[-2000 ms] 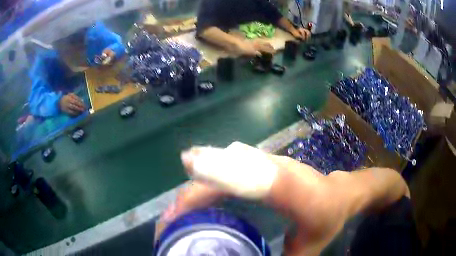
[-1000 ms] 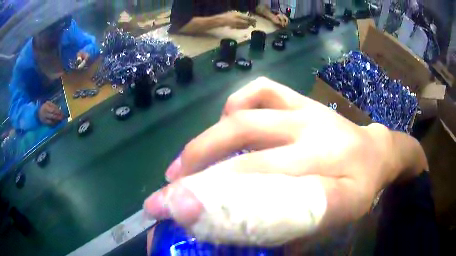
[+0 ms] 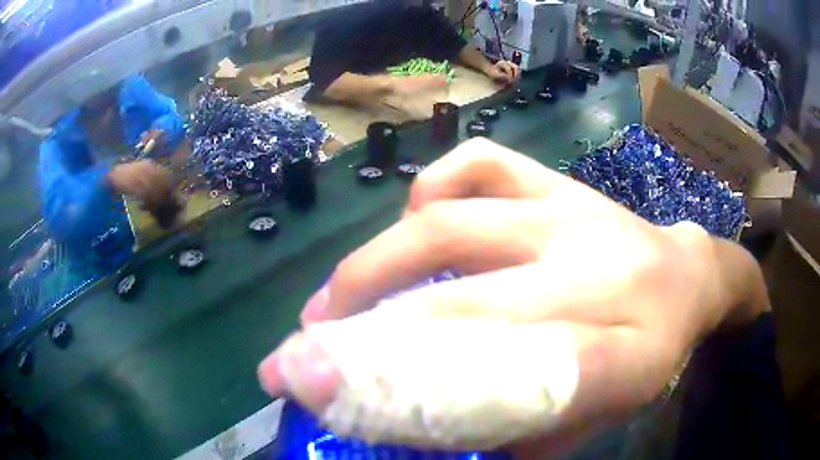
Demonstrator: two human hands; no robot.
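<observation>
My right hand (image 3: pixel 548 269) reaches in from the right, large and close to the camera, overexposed and slightly blurred. A white cover wraps its lowest visible digit. Its fingers curl over a blue, shiny can (image 3: pixel 382 446) at the bottom edge. Only a bright blue strip of the can shows below the hand, with a bit of blue between the fingers. Its top is hidden. My left hand is not in view.
A green conveyor belt (image 3: pixel 193 314) carries black discs with pale centres (image 3: pixel 262 225) and upright black cylinders (image 3: pixel 381 144). A cardboard box (image 3: pixel 701 126) of blue wired boards (image 3: pixel 661 175) stands right. A blue-sleeved person, a dark-sleeved person and a wired pile (image 3: pixel 256 144) are opposite.
Two seconds ago the can's silver top showed; my right hand now covers it and fills more of the picture. The dark-sleeved person's torso and the green pile show again since one second ago.
</observation>
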